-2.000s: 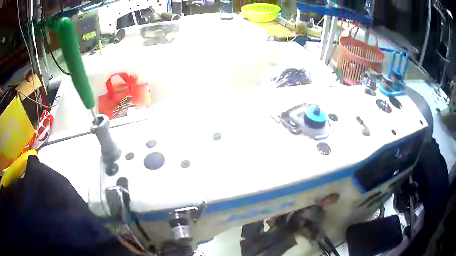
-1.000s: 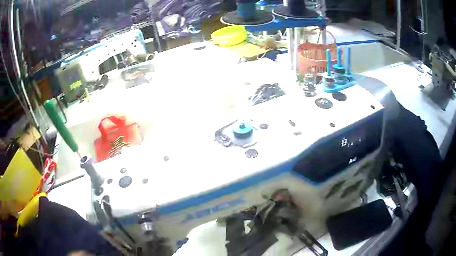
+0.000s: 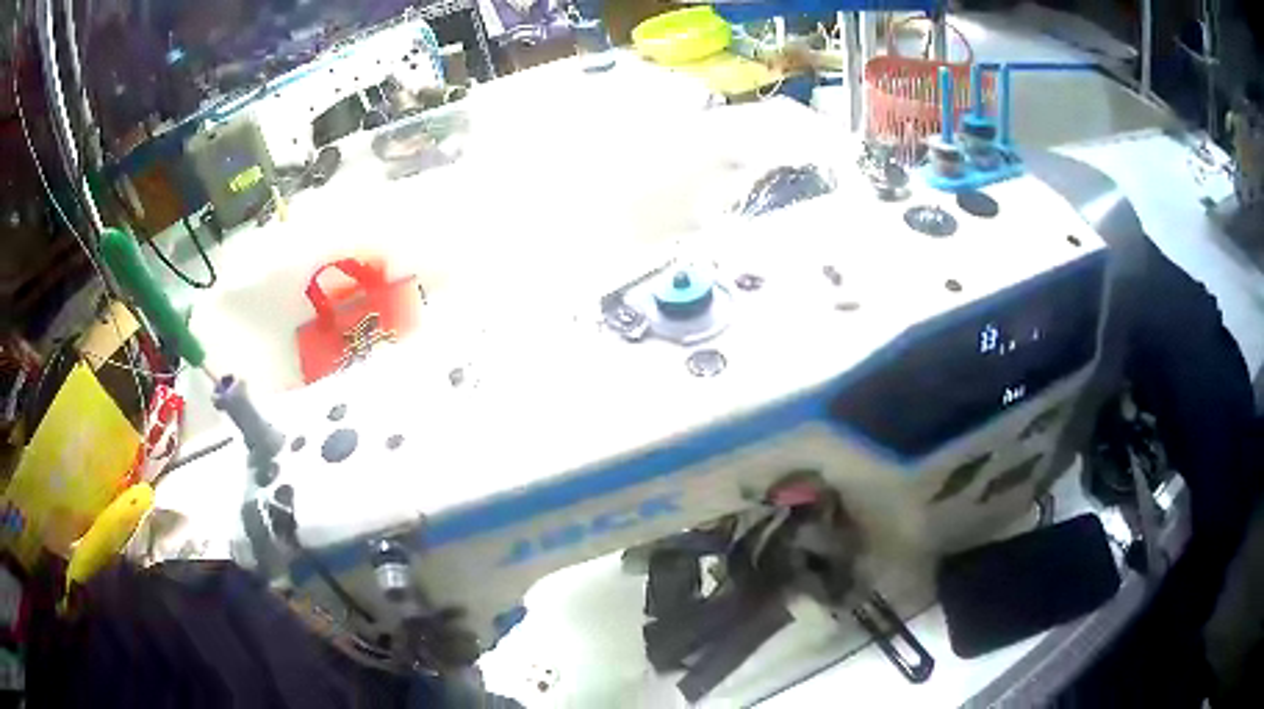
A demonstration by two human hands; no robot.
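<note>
The large white sewing machine head (image 3: 555, 416) with a blue stripe and "JACK" lettering fills the middle of the view. Dark cloth (image 3: 208, 644) lies bunched at the lower left, beside the head's left end. The silver tension knob (image 3: 394, 571) is at the head's front left. The needle area below is dark and unclear. Dark fabric strips (image 3: 735, 596) hang under the arm beside a dark elongated loop (image 3: 894, 640). A dark sleeve-like shape (image 3: 1199, 402) curves past the machine's right end. Neither of my hands can be made out.
A green-handled tool (image 3: 150, 294) stands in the grey post at the left end. A red bag (image 3: 347, 326) lies in the white trough. A black flat rectangle (image 3: 1029, 585) is at lower right. A yellow box (image 3: 76, 464), a pink basket (image 3: 918, 104) and a yellow-green bowl (image 3: 682, 35) surround the machine.
The camera view has shifted, bringing the display and lettering into clearer sight. The dark cloth at lower left sits lower and reaches farther right than before.
</note>
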